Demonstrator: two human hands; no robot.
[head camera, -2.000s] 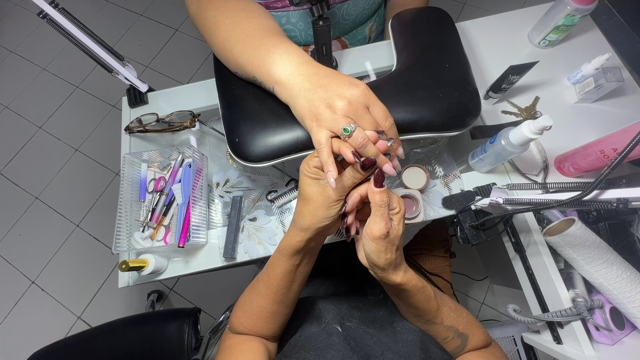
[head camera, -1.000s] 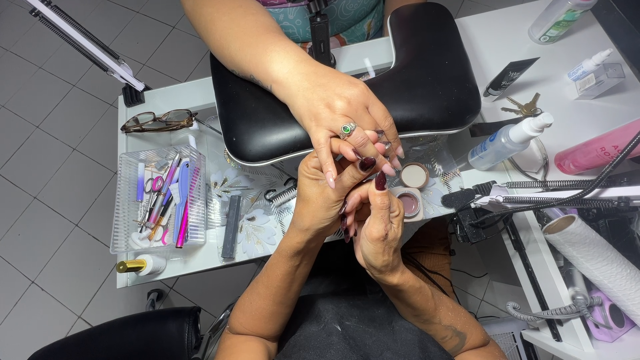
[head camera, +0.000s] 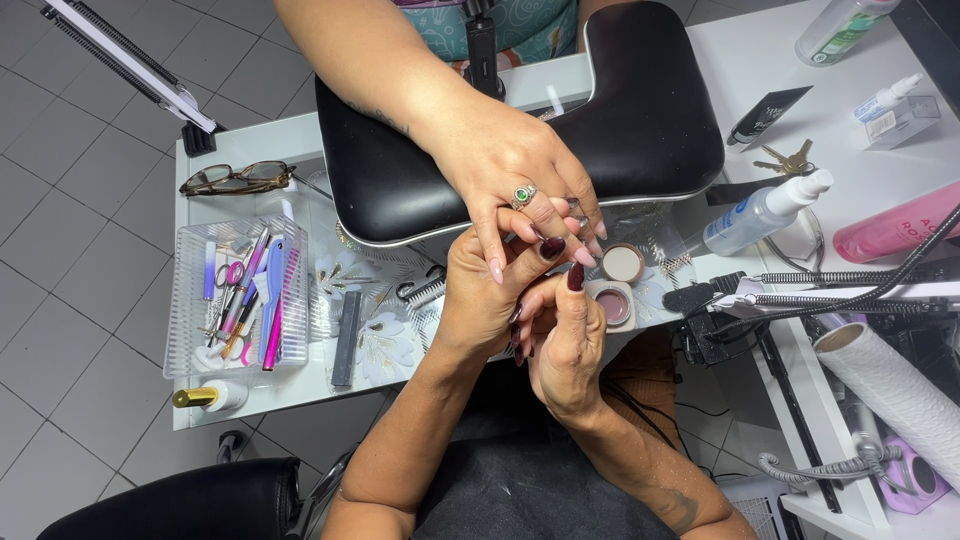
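My left hand (head camera: 487, 292), with dark red nails, holds the fingers of another person's hand (head camera: 517, 165), which wears a ring with a green stone (head camera: 523, 196) and reaches over a black padded armrest (head camera: 645, 112). My right hand (head camera: 566, 337) is just to the right, its thumb raised near that person's fingertips and its other fingers curled against my left hand. Whether it holds something small cannot be made out. Beside my right hand are an open jar of pinkish product (head camera: 615, 306) and a round pale lid or jar (head camera: 622, 263).
At left are a clear plastic basket (head camera: 174, 300) of manicure tools, eyeglasses (head camera: 236, 178), a gold-capped bottle (head camera: 211, 395) and a grey nail file (head camera: 346, 339). At right stand a pump bottle (head camera: 765, 214), a black tube (head camera: 765, 116), keys (head camera: 787, 160), a lamp arm (head camera: 847, 296) and a paper roll (head camera: 892, 390).
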